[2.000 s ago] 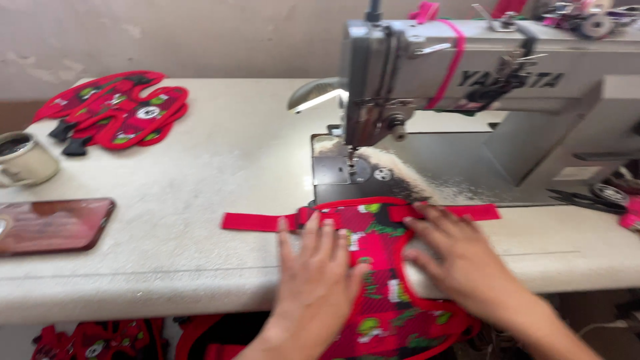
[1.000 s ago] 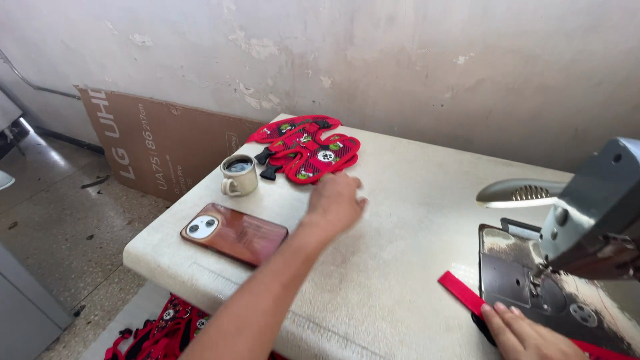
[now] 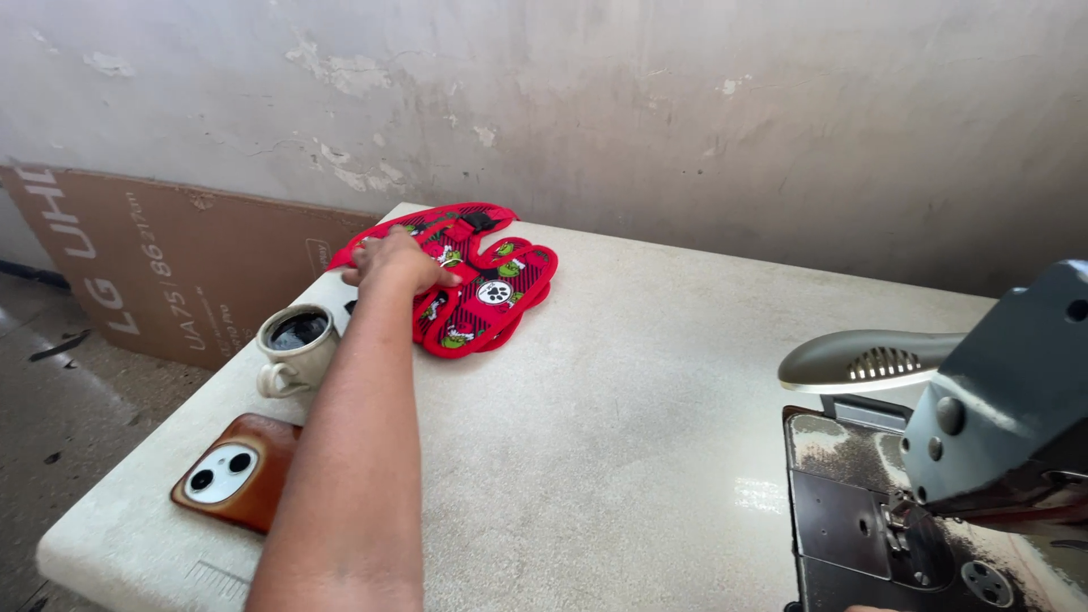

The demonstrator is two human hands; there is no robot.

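Note:
My left hand [image 3: 398,259] reaches over the red pet harnesses [image 3: 501,293] stacked at the table's far left corner. Its thumb lies across the red fabric, its other fingers are spread over the left part, and whether they grip it does not show. The harnesses have red binding, a green cartoon print, a round paw patch and a black plastic buckle [image 3: 480,222] at the top. Only a sliver of my right hand [image 3: 867,609] shows at the bottom edge, by the sewing machine [image 3: 990,408]; what it touches is out of view.
A mug of dark liquid [image 3: 293,344] stands close beside my left forearm. Nearer, a phone in a brown case [image 3: 242,472] lies partly behind that forearm. A lamp [image 3: 867,357] juts out beside the machine head. Flattened cardboard [image 3: 187,263] leans on the wall beyond the white table [image 3: 595,442].
My left hand has moved from the fabric at the machine to the harness stack. A black buckle now shows on top of the stack. The view has swung left, leaving my right hand almost out of frame.

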